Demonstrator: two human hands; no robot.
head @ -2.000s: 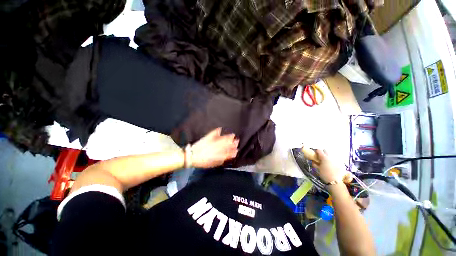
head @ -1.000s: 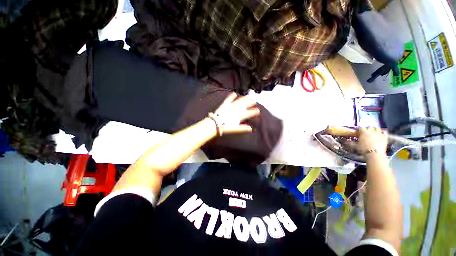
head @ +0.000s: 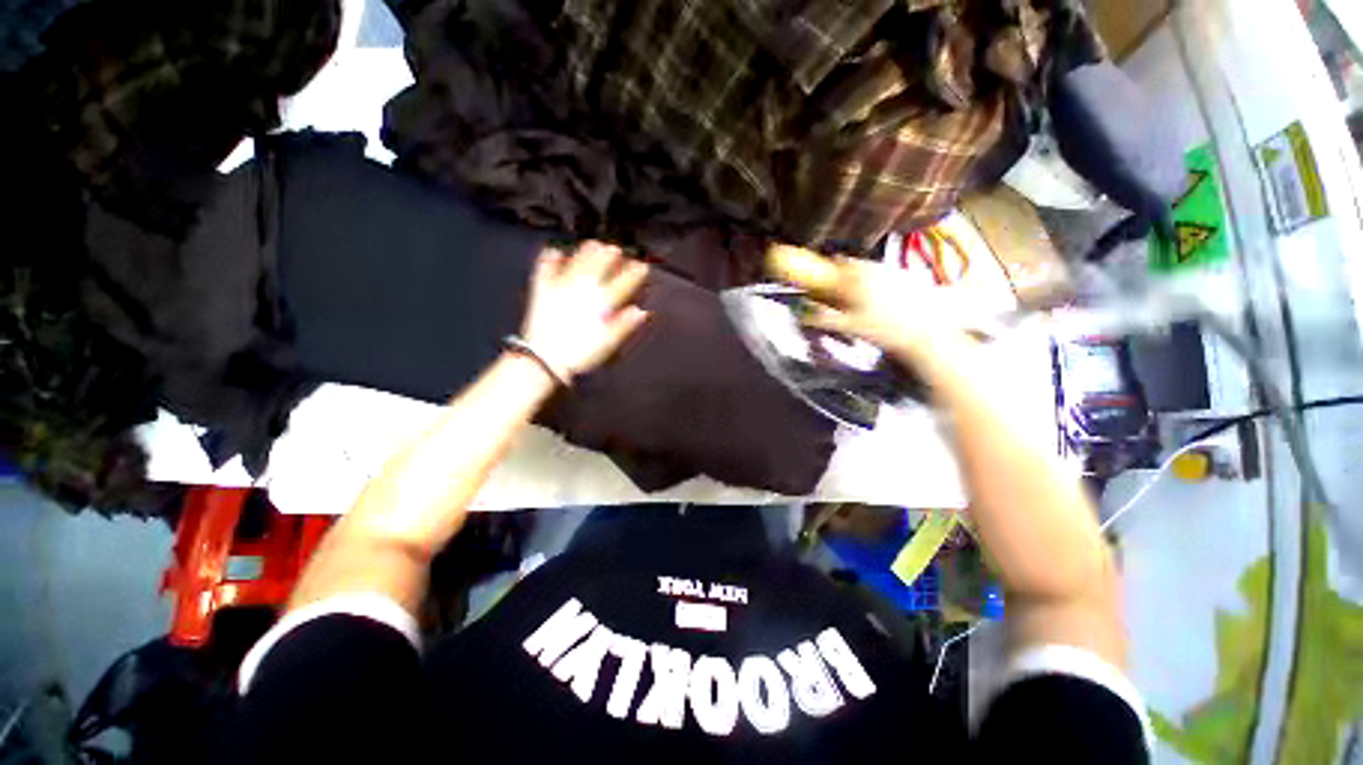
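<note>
The brown garment piece (head: 695, 396) lies over the rounded end of the dark padded board (head: 396, 277) and spreads onto the white table cover. My left hand (head: 583, 311) rests on the brown cloth near its left part, fingers apart. My right hand (head: 860, 307) is closed around the handle of the steam iron (head: 800, 351), which is blurred. The iron is over the right part of the brown cloth; whether its plate touches the cloth I cannot tell.
A plaid garment heap (head: 837, 135) lies beyond the board. More dark cloth (head: 165, 284) hangs at the left. Scissors (head: 930, 257) lie near the heap. The iron rest (head: 1099, 392) stands at the right. A red stool (head: 239, 561) is below the table's left side.
The right hand has brought the iron left from beside the rest onto the brown cloth. The left hand has moved left. The brown cloth lies flatter and spreads wider.
</note>
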